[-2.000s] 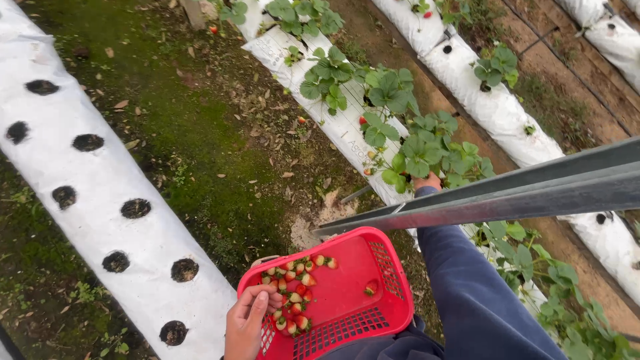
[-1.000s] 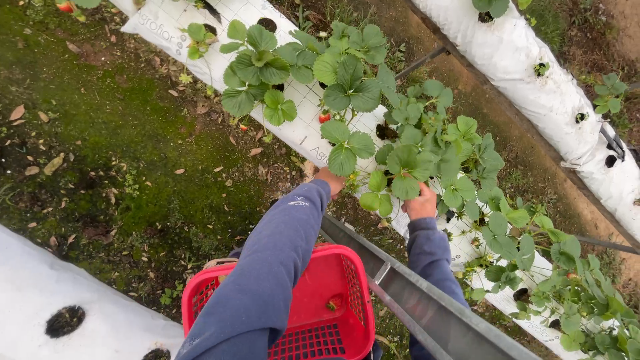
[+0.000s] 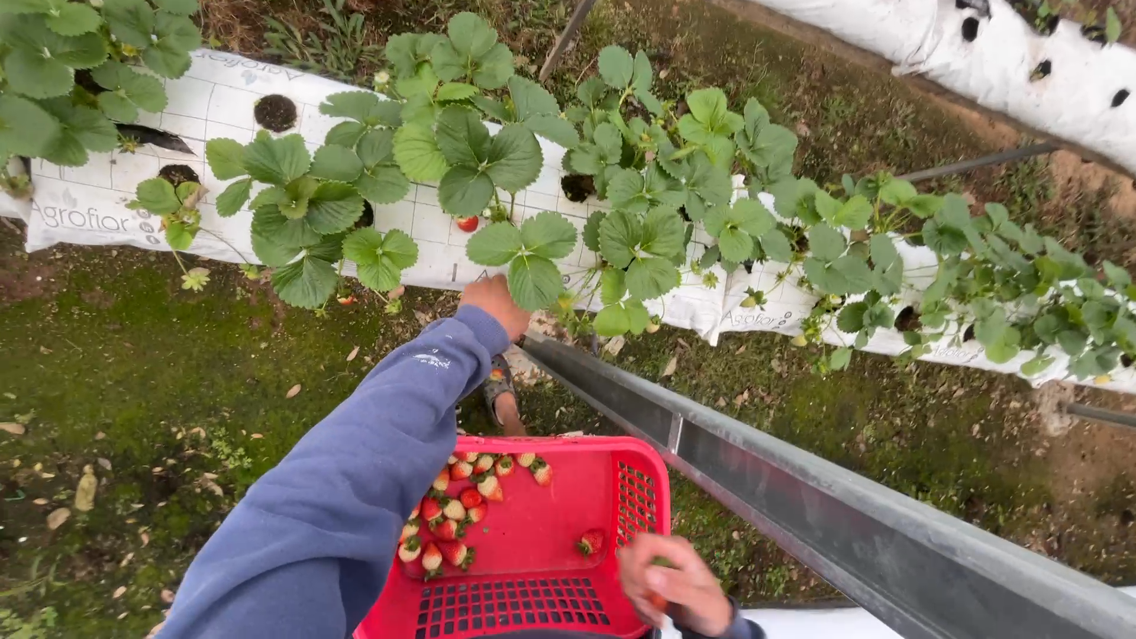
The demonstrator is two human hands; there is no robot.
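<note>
My left hand (image 3: 497,304) reaches to the near edge of the white grow bag (image 3: 435,235), its fingers mostly hidden by a strawberry plant's leaves (image 3: 531,257). A red strawberry (image 3: 468,223) hangs just above that hand. Over the right rim of the red plastic basket (image 3: 541,441) is my right hand (image 3: 670,581), slightly blurred, with a red and green strawberry (image 3: 658,600) between its fingers. Several red and pale strawberries (image 3: 448,510) lie at the basket's left side, partly behind my left sleeve. One strawberry (image 3: 589,542) rests apart from them, near the right wall.
A grey metal channel (image 3: 763,470) runs diagonally from beside my left hand to the lower right. Mossy ground (image 3: 177,355) with dry leaves lies below the row. A shoe (image 3: 499,390) shows beyond the basket. Another white grow bag row (image 3: 1003,53) stands at the upper right.
My right hand has left the plant and come back to the basket's right rim with a strawberry. My left hand stays by the plants.
</note>
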